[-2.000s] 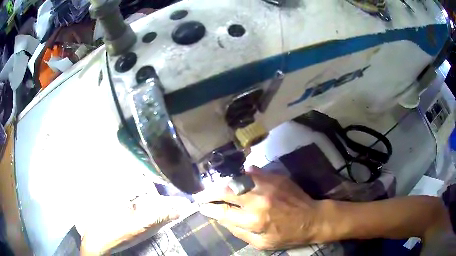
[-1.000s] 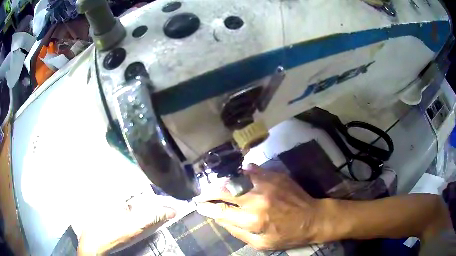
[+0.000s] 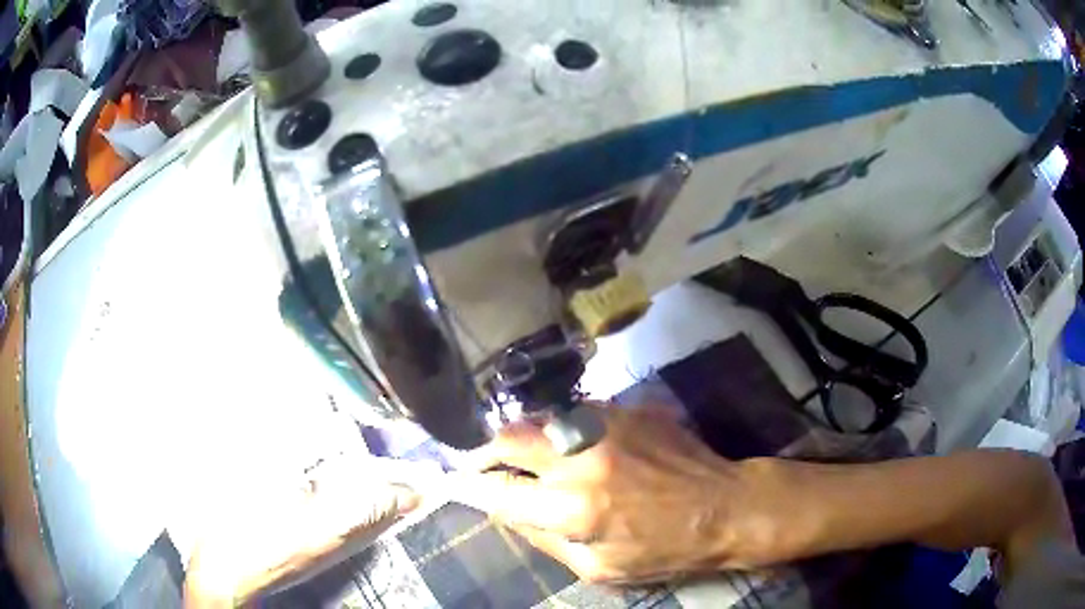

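Plaid fabric (image 3: 458, 559) in dark, grey and white checks lies under and in front of my hands, and a darker part of it (image 3: 732, 387) lies under the machine arm. My right hand (image 3: 619, 494) lies on the cloth with its fingertips close to the needle area, which the metal guard and the hand partly hide. My left hand (image 3: 309, 523) is flat at the left of the cloth, washed out by the lamp glare; its fingers are hard to make out. Whether either hand pinches the cloth cannot be seen clearly.
The white sewing machine head (image 3: 761, 167) with a blue stripe spans the view. The curved metal guard (image 3: 399, 309) and yellowish tension dial (image 3: 610, 305) sit above my hands. Black shears (image 3: 863, 357) lie under the arm. Cloth scraps (image 3: 119, 137) are heaped at the upper left.
The view shifts slightly against the machine. My right hand's fingers are a little more bunched near the needle area. My left hand stays at the left of the cloth.
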